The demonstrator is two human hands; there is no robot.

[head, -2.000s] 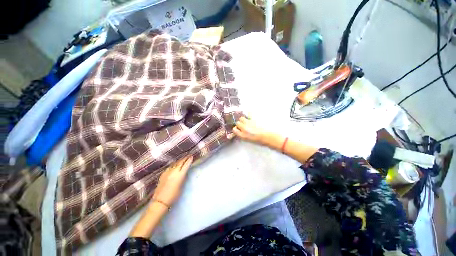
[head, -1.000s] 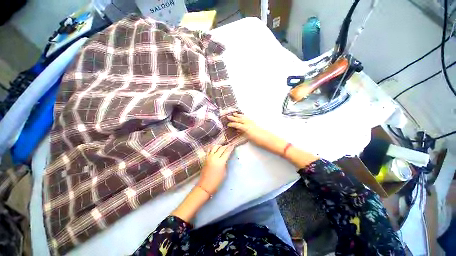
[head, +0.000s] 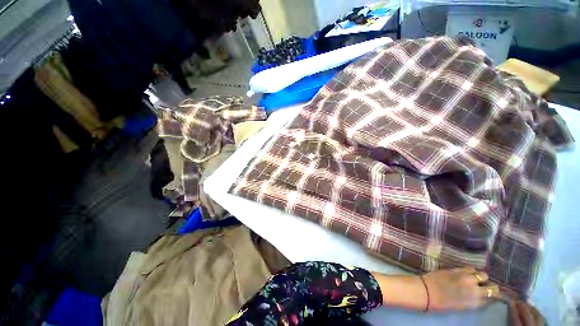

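A brown plaid garment (head: 407,146) lies bunched over the white-covered ironing table (head: 254,213), with folds raised in its middle and its front edge running along the table's near side. My left hand (head: 459,288) is at the garment's near right edge, its fingers curled on the cloth. My right hand (head: 526,314) is beside it at the bottom edge of the picture, mostly cut off. Only its fingers show, so its hold is unclear. The iron is out of view.
Plaid and tan garments (head: 203,130) hang in a heap left of the table. Tan cloth (head: 191,270) lies below, near my left sleeve. A long pale sleeve board (head: 318,63) with blue beneath is behind. A white box (head: 478,39) and a yellowish block (head: 529,76) are at the back right.
The view has swung left, so the garment appears farther right and the iron has left the picture. The heap at left has come into view. Both hands are now close together at the hem.
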